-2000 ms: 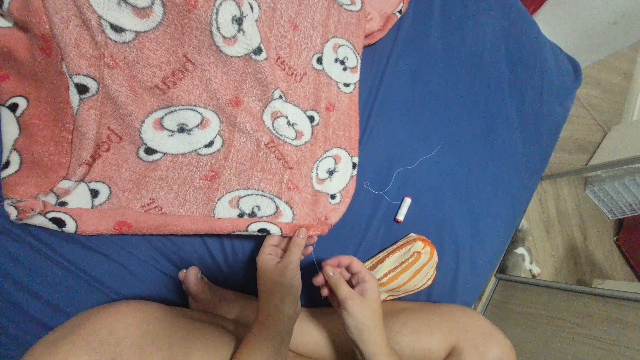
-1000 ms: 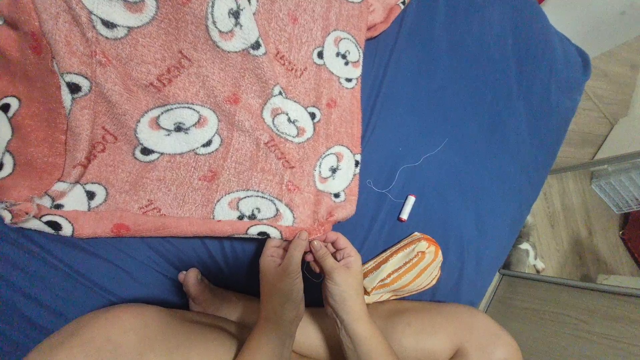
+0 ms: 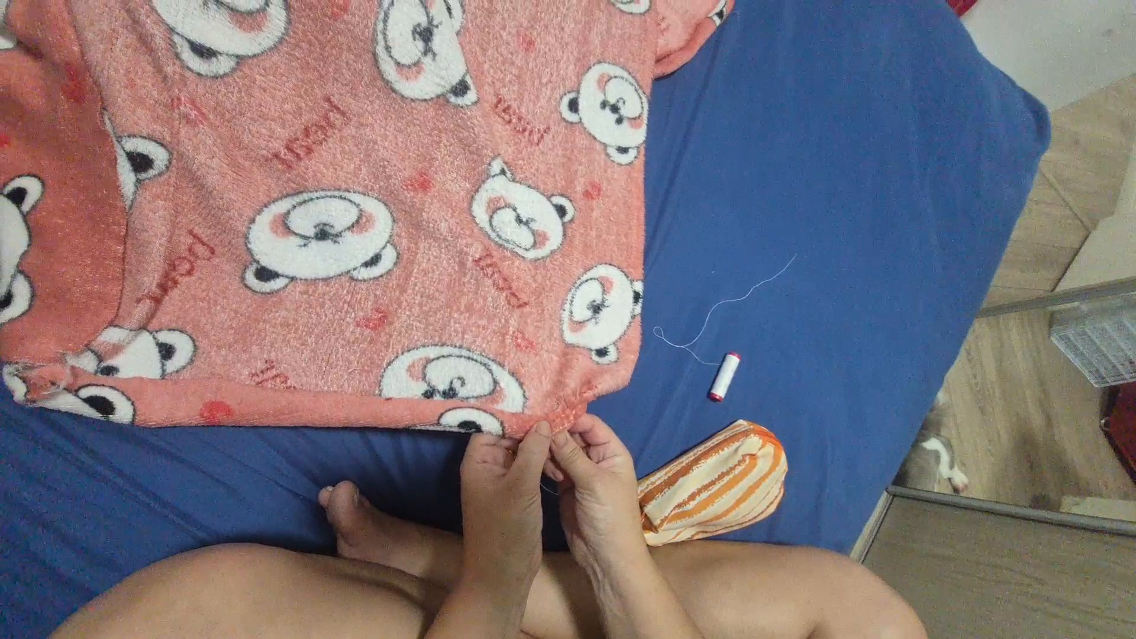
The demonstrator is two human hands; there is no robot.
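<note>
A pink fleece cloth printed with bear faces lies spread over the blue sheet, its folded lower edge toward me. At that edge, close to the lower right corner, my left hand pinches the fleece between thumb and fingers. Touching it on the right, my right hand has its fingertips closed at the same piece of edge. A bit of thread shows between the two hands; any needle is hidden by the fingers. To the right lies a spool of white thread with red ends, a loose thread curling from it.
An orange-striped cloth pouch rests beside my right forearm, against my leg. The blue sheet covers the bed. Past its right edge are a wood-look floor, a pale plastic basket and a cabinet or panel.
Two seconds ago my right hand was apart from the fleece edge, with thread running between the hands. It has since moved up and left to the edge, against my left hand.
</note>
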